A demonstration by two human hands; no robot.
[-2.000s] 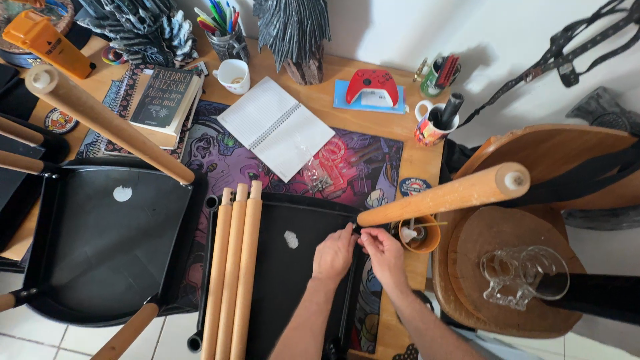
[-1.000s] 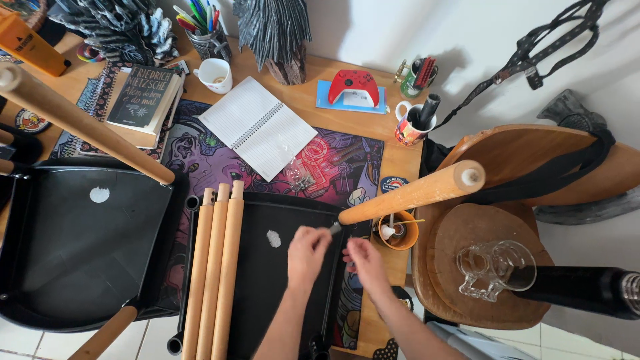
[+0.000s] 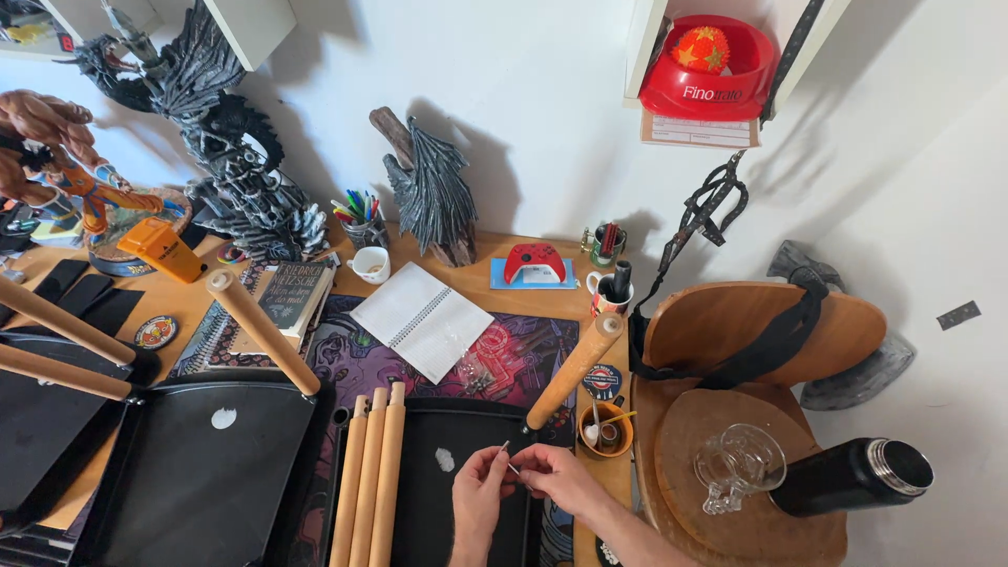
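My left hand [image 3: 482,480] pinches a small metal piece, perhaps a screw, between thumb and fingers. Close beside it, my right hand [image 3: 551,474] holds a thin metal tool [image 3: 514,469], its kind too small to tell. Both are over the right side of a black tray-like panel [image 3: 465,429]. A wooden leg [image 3: 572,374] stands tilted at that panel's upper right corner, just above my hands. Several loose wooden legs [image 3: 368,480] lie side by side along its left part. Another black panel [image 3: 209,465] with wooden legs [image 3: 262,332] attached is at the left.
Behind the panel lie an open spiral notebook [image 3: 423,321] and a small bag of hardware [image 3: 475,376]. An orange cup [image 3: 605,430] stands right of the leg. A wooden chair [image 3: 728,394] holds a glass mug [image 3: 736,465] and a black bottle [image 3: 846,476]. A white cup [image 3: 371,265] stands further back.
The hands were at the base of the right leg, then came apart; now they are close together, lower, holding small metal pieces. The view has tilted up.
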